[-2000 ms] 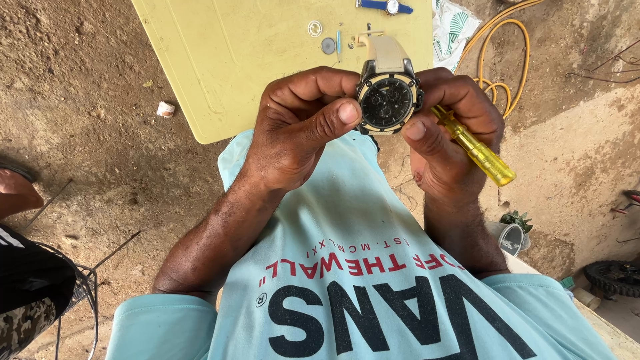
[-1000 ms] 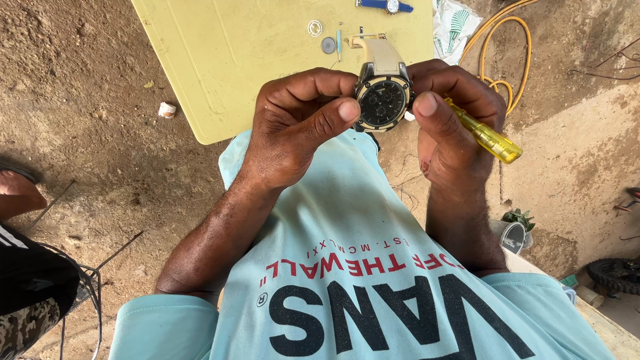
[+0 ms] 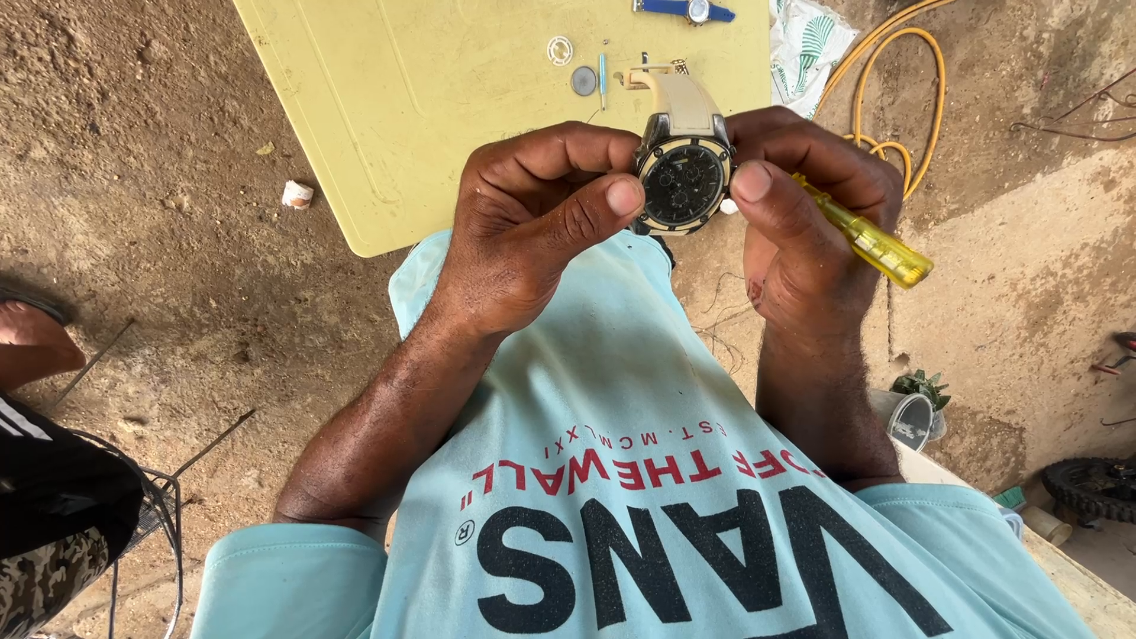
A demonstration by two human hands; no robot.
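Note:
A wristwatch with a black dial and cream strap [image 3: 683, 182] is held upright between both hands, its dial facing me. My left hand [image 3: 550, 209] pinches the left edge of its case between thumb and forefinger. On the case's right side, my right hand [image 3: 803, 204] has its thumb and forefinger at the crown side. A screwdriver with a yellow transparent handle [image 3: 874, 244] is tucked in the fingers of that same hand; its tip is hidden. Beyond the watch, a grey round disc [image 3: 583, 81], a thin light-blue tool [image 3: 603, 82] and a white ring [image 3: 559, 51] lie on the table.
The yellow table [image 3: 426, 115] spans the top, with a blue-strap watch [image 3: 697, 10] at its far edge. A white plastic bag [image 3: 808, 49] and an orange hose [image 3: 941, 98] are to the right. Part of another person [image 3: 67, 506] and a wire-frame seat [image 3: 164, 506] show at left.
The right thumb has shifted slightly at the watch's side, and the yellow screwdriver handle has tilted a little. Both hands have stayed on the watch.

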